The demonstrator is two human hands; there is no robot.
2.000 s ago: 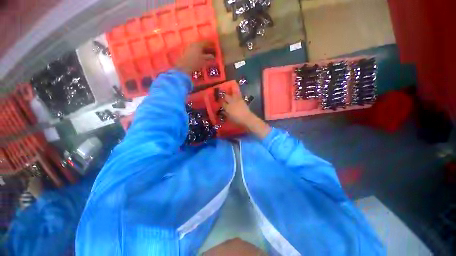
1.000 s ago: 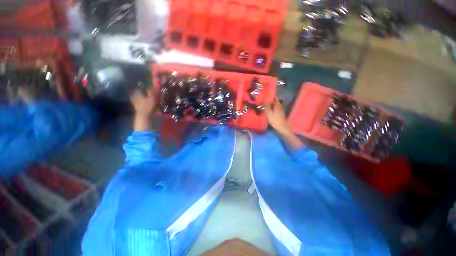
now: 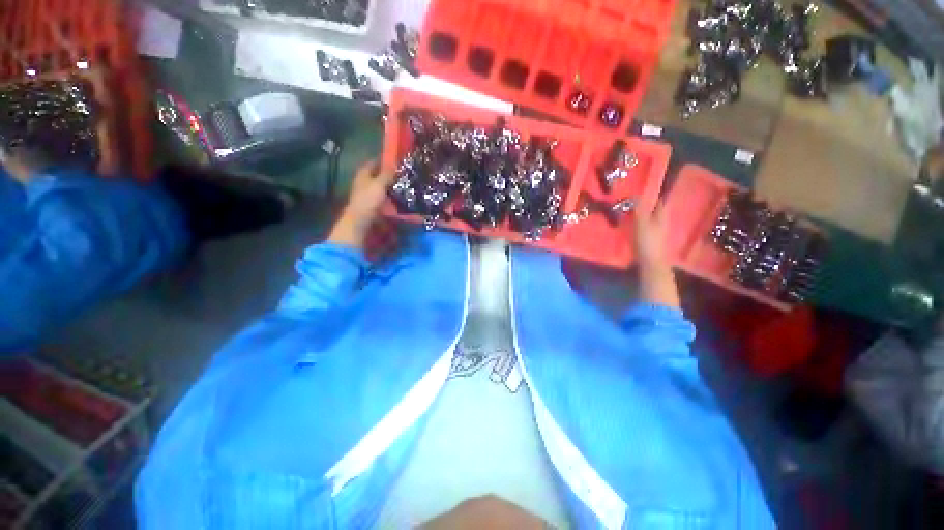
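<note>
The red working tray (image 3: 600, 240) is directly in front of me, heaped with small shiny dark metal parts (image 3: 487, 171) on its left and middle, with a few in its right section. My left hand (image 3: 364, 202) grips its left end. My right hand (image 3: 650, 240) holds its right end. The fingers are partly hidden by the tray's ends. The red cell tray (image 3: 554, 47) lies behind it, with dark square pieces in its nearest row of pockets.
A red tray (image 3: 691, 197) with rows of parts lies at right. Loose parts (image 3: 737, 47) lie on cardboard (image 3: 844, 171) behind. A grey-white device (image 3: 271, 114), white paper (image 3: 285, 64) and another worker's blue sleeve (image 3: 88, 243) are at left. Another person's grey sleeve (image 3: 906, 388) is at far right.
My hands have left the pocket tray and the parts and taken hold of the working tray's two ends. The view has swung, so the bench things appear further right.
</note>
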